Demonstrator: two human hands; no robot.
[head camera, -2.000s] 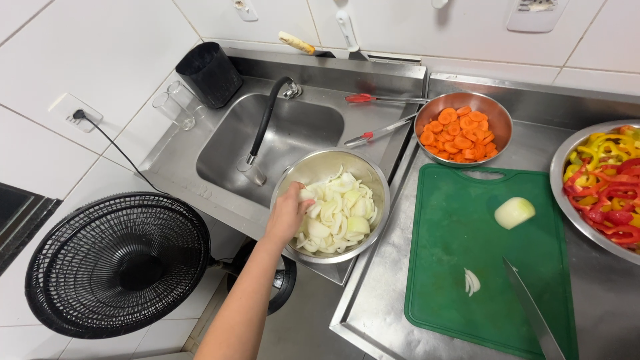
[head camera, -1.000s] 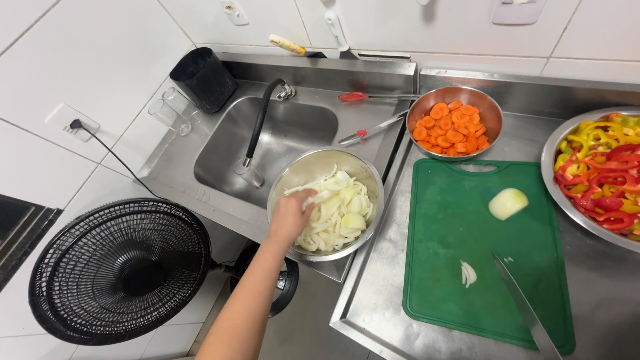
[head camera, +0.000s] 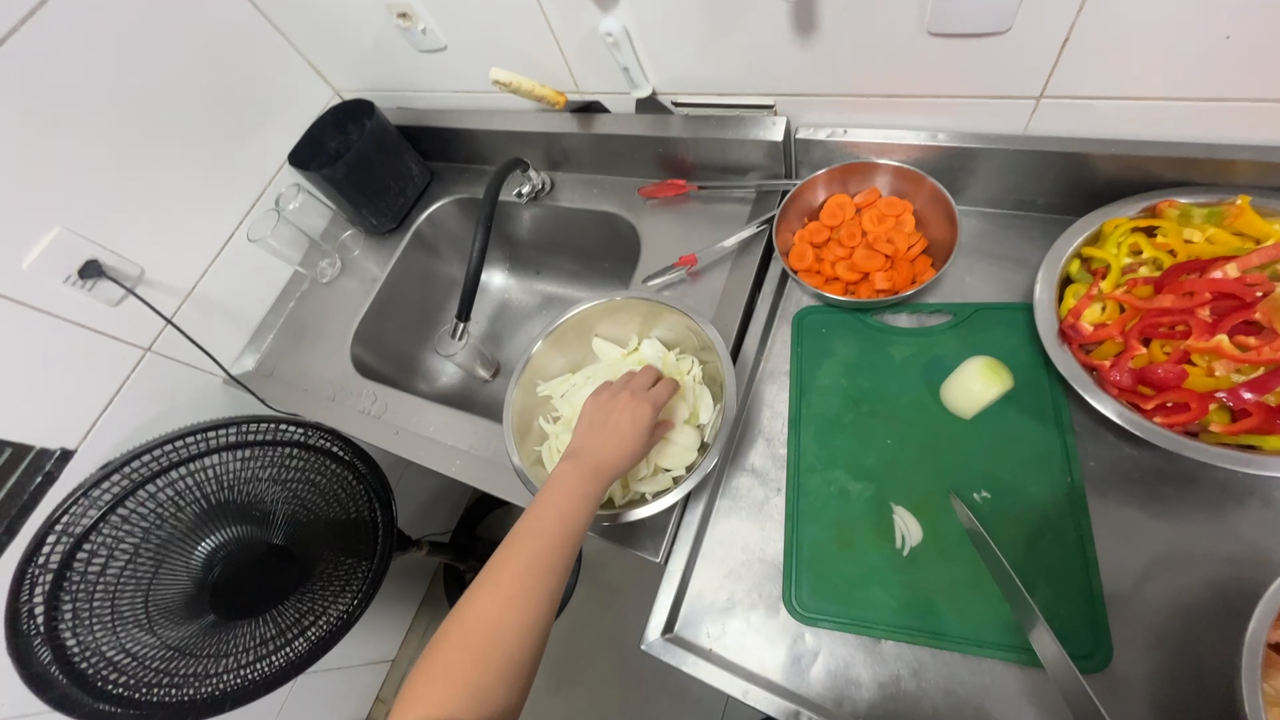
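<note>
My left hand (head camera: 622, 420) reaches palm down into a steel bowl (head camera: 520, 440), its curled fingers among sliced onions (head camera: 675, 450); the fingertips are partly hidden, so a hold cannot be made out. My right hand is out of view. Right of the bowl lies a green cutting board (head camera: 850, 400). On it are a peeled onion piece (head camera: 977, 387) with a cut face, a few thin onion slivers (head camera: 906, 529) and the blade of a knife (head camera: 1025, 610), whose handle is outside the frame.
A sink (head camera: 410, 310) with a black faucet (head camera: 480, 240) sits behind the bowl. Tongs (head camera: 710, 250) lie beside a bowl of carrot slices (head camera: 865, 245). A large bowl of pepper strips (head camera: 1180, 330) stands right, a black fan (head camera: 200, 570) left, glasses (head camera: 300, 235) and a black container (head camera: 360, 165) back left.
My left hand has moved from the left part of the onion bowl to its middle, over the slices. The knife and the onion piece keep their places on the board.
</note>
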